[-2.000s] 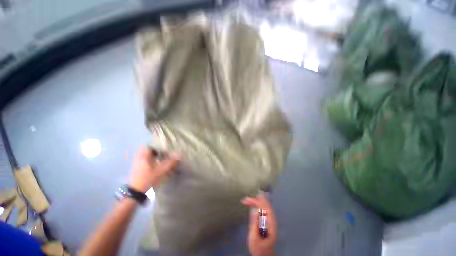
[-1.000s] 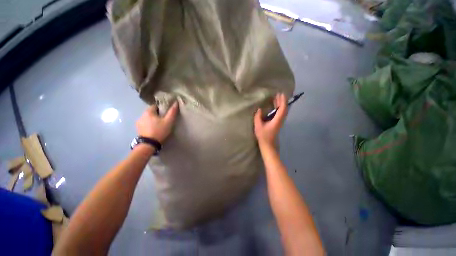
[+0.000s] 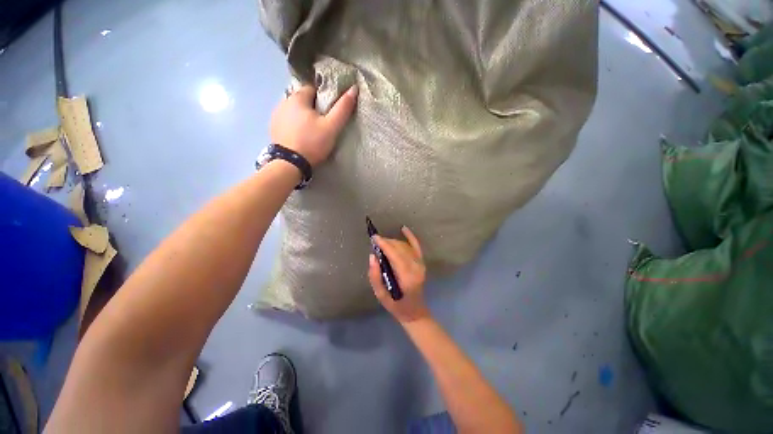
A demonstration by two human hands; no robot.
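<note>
A filled tan woven sack (image 3: 441, 161) stands or leans on the grey floor in front of me, its top cut off by the frame edge. My left hand (image 3: 309, 127) grips a fold of the sack at its upper left side. My right hand (image 3: 402, 273) holds a black marker (image 3: 386, 269) like a pen in front of the sack's lower part. The marker's dark tip points up and left, at or close to the sack's surface; I cannot tell if it touches. No writing shows on the sack.
Green sacks with red stripes (image 3: 703, 314) stand at the right. A blue bin (image 3: 38, 263) is at the left edge, with brown paper pieces (image 3: 80, 136) on the floor beside and above it. My shoe (image 3: 273, 381) is at the bottom. A dark strip lies on the floor at upper right.
The sack appears larger and nearer. My right hand has moved from the sack's right side to its lower front, with the marker turned tip up. My left hand still grips the fold.
</note>
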